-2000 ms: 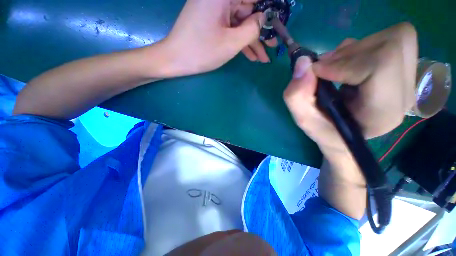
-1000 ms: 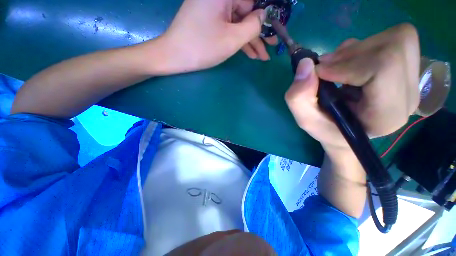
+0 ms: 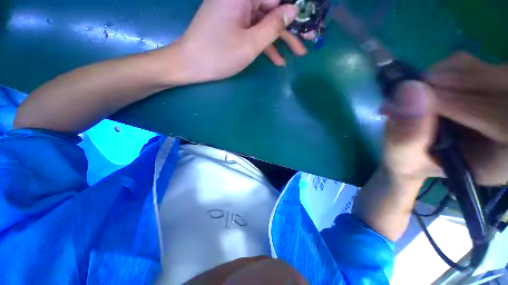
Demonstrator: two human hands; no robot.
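My left hand (image 3: 228, 42) is at the top centre, its thumb and fingers gripping a small round black assembly (image 3: 305, 15) with a silvery metal centre. The assembly is partly cut off by the top edge. My right hand (image 3: 445, 119), blurred, is at the right and holds the black handle of a soldering iron (image 3: 454, 161). The iron's thin metal tip points up and left, blurred, apart from the assembly. Small dark blue bits show at the assembly's lower rim.
The shiny green bench (image 3: 250, 117) spreads under both hands, its front edge by my white top and blue coat (image 3: 100, 217). A thin black cord (image 3: 434, 245) loops at the lower right, near dark equipment and a white surface.
My right hand has moved right with the iron, and the tip has left the assembly. The pale tan roll is hidden behind the hand. My left hand has shifted slightly, still holding the assembly.
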